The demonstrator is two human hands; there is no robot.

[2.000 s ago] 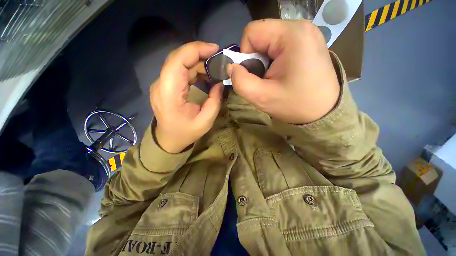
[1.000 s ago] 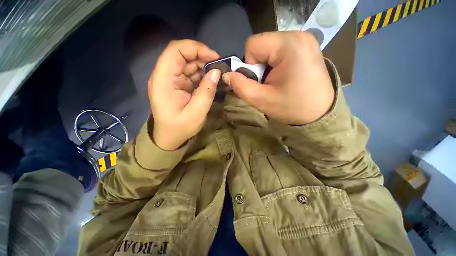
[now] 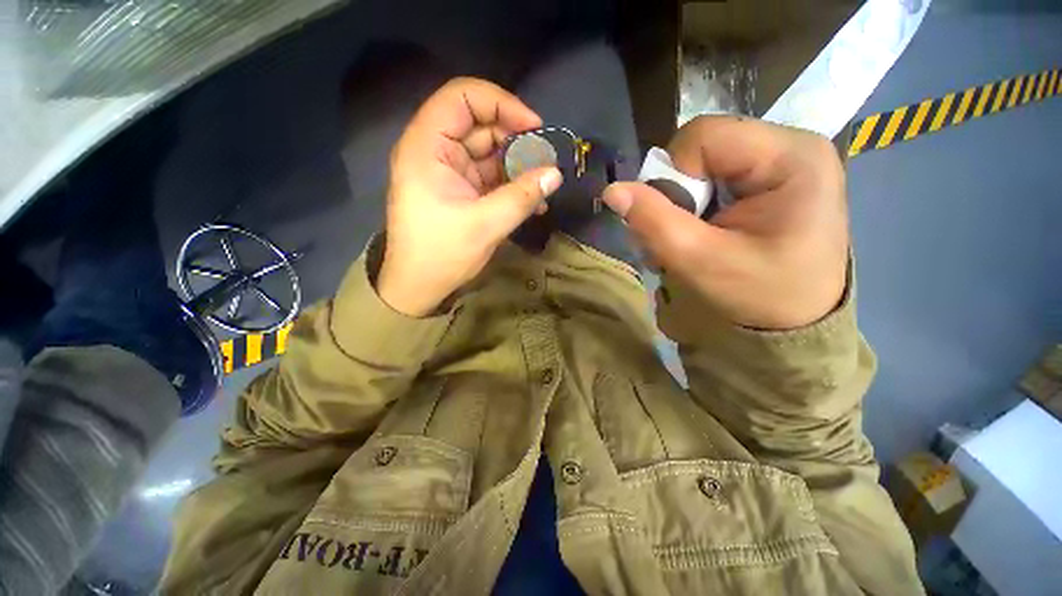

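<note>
My left hand point(image 3: 460, 192) holds a dark module point(image 3: 561, 149) by its left side, over my lap. A grey round adhesive pad point(image 3: 531, 158) lies on the module's face, with my left thumb at its lower edge. The module's right end shows gold-orange bits. My right hand point(image 3: 745, 221) is to the right, apart from the module, and grips the white liner strip point(image 3: 659, 167). A dark disc point(image 3: 672, 193) shows on the strip beside my right thumb. The rest of the strip inside the hand is hidden.
More white liner point(image 3: 854, 64) trails above my right hand, over an open brown box point(image 3: 653, 58) with clear plastic. The bench edge point(image 3: 192, 93) is upper left. Another person's striped sleeve point(image 3: 87, 442) is lower left, near a metal wheel-shaped ring point(image 3: 236, 279). Boxes point(image 3: 1007, 489) stand lower right.
My right hand has moved right with the liner strip, away from the module. The pad is now uncovered on the module in my left hand, and the module's gold-orange end shows.
</note>
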